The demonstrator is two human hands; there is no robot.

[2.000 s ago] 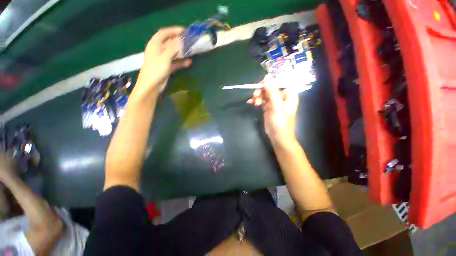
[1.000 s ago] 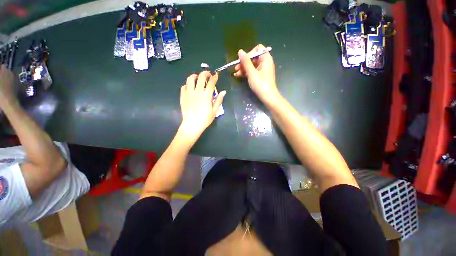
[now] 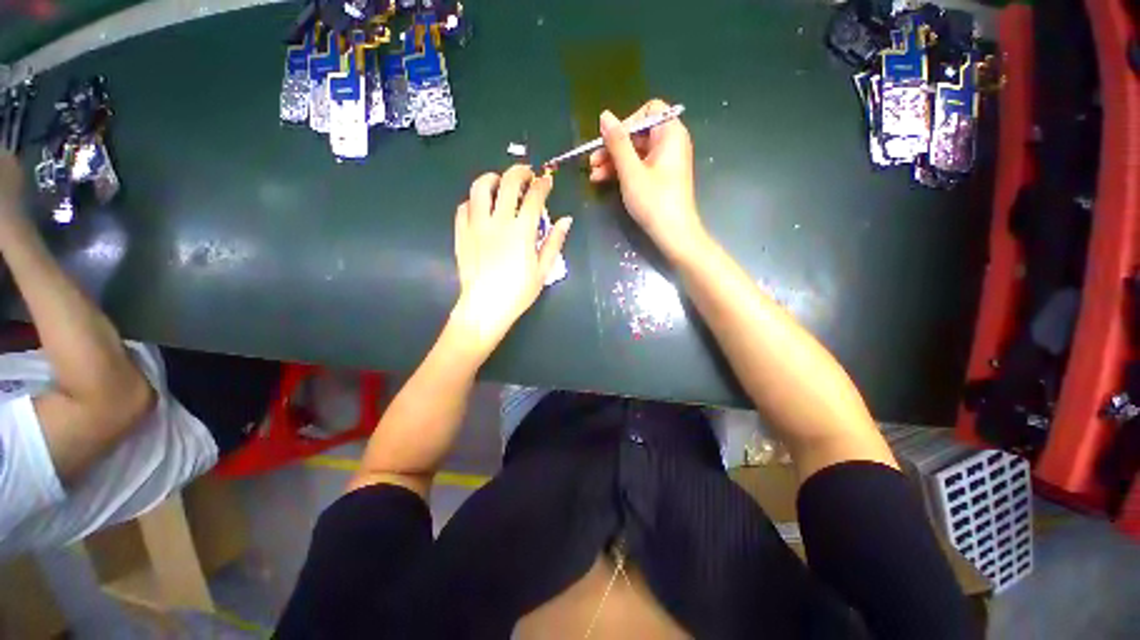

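Observation:
My left hand [image 3: 504,244] lies palm down over a flex circuit board assembly [image 3: 555,268] and presses it to the green table. Most of the board is hidden under the hand; a silvery-white end shows beside the thumb and a small white bit [image 3: 516,149] lies beyond the fingertips. My right hand [image 3: 653,169] holds slim silver-white tweezers [image 3: 615,135] like a pen. Their tip is at my left fingertips, at the board's upper end. Red-pink specks [image 3: 631,295] lie on a clear, glaring sheet right of the board.
A board pile [image 3: 348,110] lies at back left, another [image 3: 923,115] at back right by red trays [image 3: 996,288]. Amber film [image 3: 603,73] is on the table [image 3: 413,269] beyond my hands. At far left are another person's arm [image 3: 63,300] and more boards [image 3: 81,156].
Two seconds ago my left hand held the board raised at the back and my right hand was by the right pile. Since one second ago, both hands have barely moved; the view shifted slightly.

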